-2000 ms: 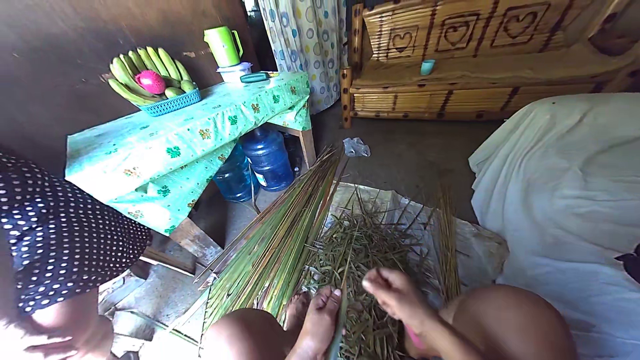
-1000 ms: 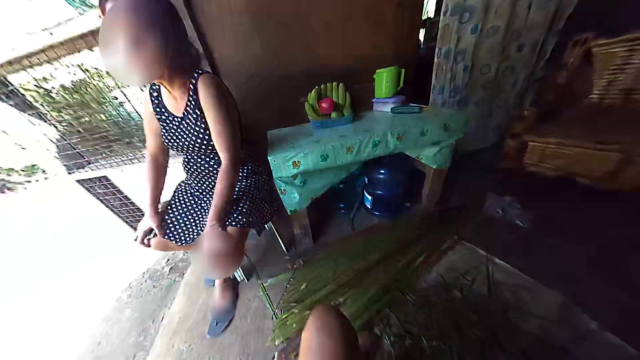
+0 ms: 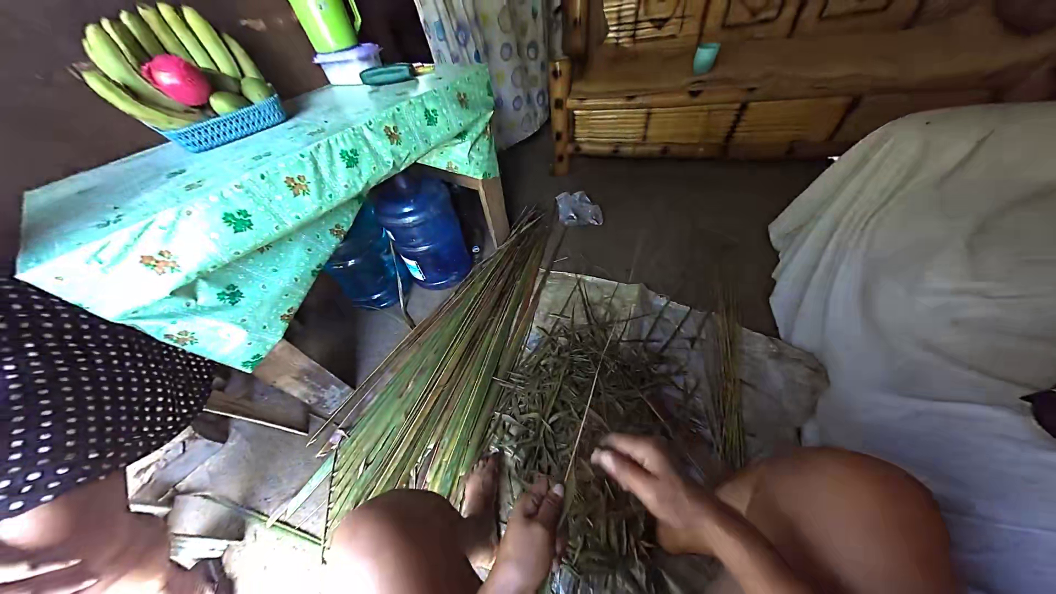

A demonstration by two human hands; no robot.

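My left hand (image 3: 532,516) is low in the middle, beside my bare foot, with its fingers closed around the lower end of a thin palm leaf midrib (image 3: 592,396). To the right, my right hand (image 3: 648,478) is near that strip with its fingers bent; whether it holds anything is unclear. Beneath both hands lies a heap of shredded leaf pieces (image 3: 553,371). A bundle of long green and brown palm leaflets (image 3: 445,371) lies left of the heap. At the heap's right is a bunch of thin bare midribs (image 3: 729,379).
A table with a green patterned cloth (image 3: 272,190) stands at left, with blue water jugs (image 3: 425,231) beneath. A person in a dotted garment (image 3: 91,396) is at the left edge. A bamboo bench (image 3: 660,91) stands behind; white cloth (image 3: 924,272) drapes something at right.
The view swung left toward the seated person one second ago and is back down on my hands, which were out of sight then. Both hands are about where they were two seconds ago.
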